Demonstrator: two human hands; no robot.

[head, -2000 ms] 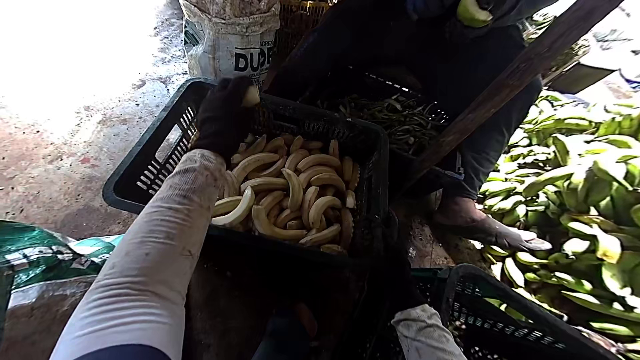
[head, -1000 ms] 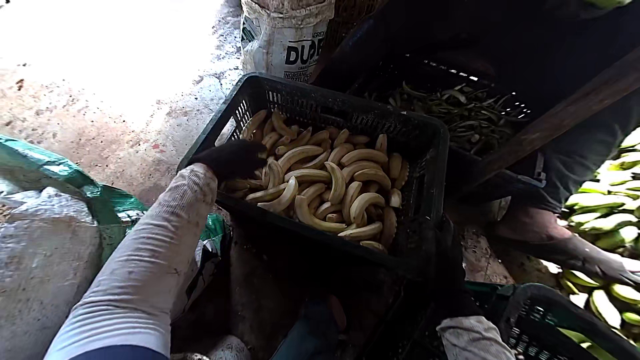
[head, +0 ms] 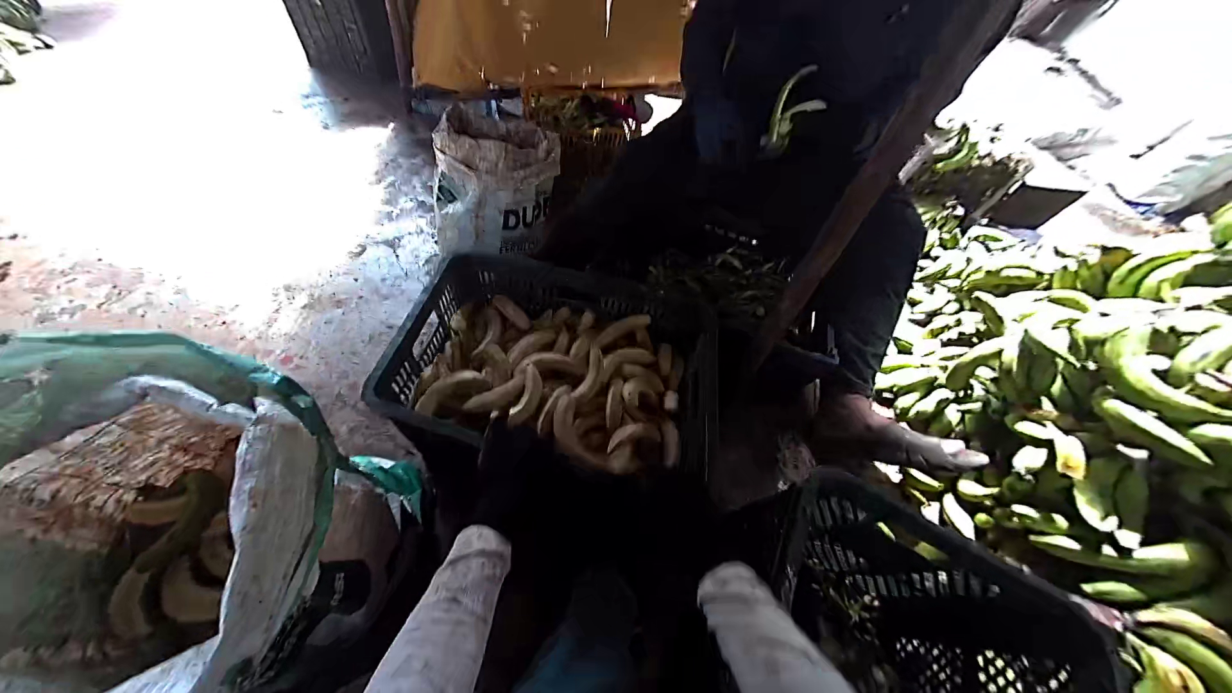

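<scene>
Peeled plantains (head: 568, 375) fill a black plastic crate (head: 409, 361) in the middle of the view. My left hand (head: 505, 467), in a dark glove, is at the crate's near edge, its fingertips close to the nearest peeled fruit; whether it grips anything is too dark to tell. My right hand is lost in the dark beyond the pale right sleeve (head: 760, 616), between the full crate and a second dark crate (head: 962, 558) at the lower right. Unpeeled green plantains (head: 1145, 366) lie heaped on the right.
An open woven sack (head: 274, 500) with some fruit inside stands at the left, another sack (head: 491, 192) behind the crate. Across from me sits a person in dark clothes, a bare foot (head: 885, 433) near the heap. A wooden pole (head: 866, 192) slants between us. Peelings (head: 722, 274) lie behind the crate.
My left hand has moved from the crate's left side, over the fruit, to its near edge. The view has shifted, and more of the left sack shows now.
</scene>
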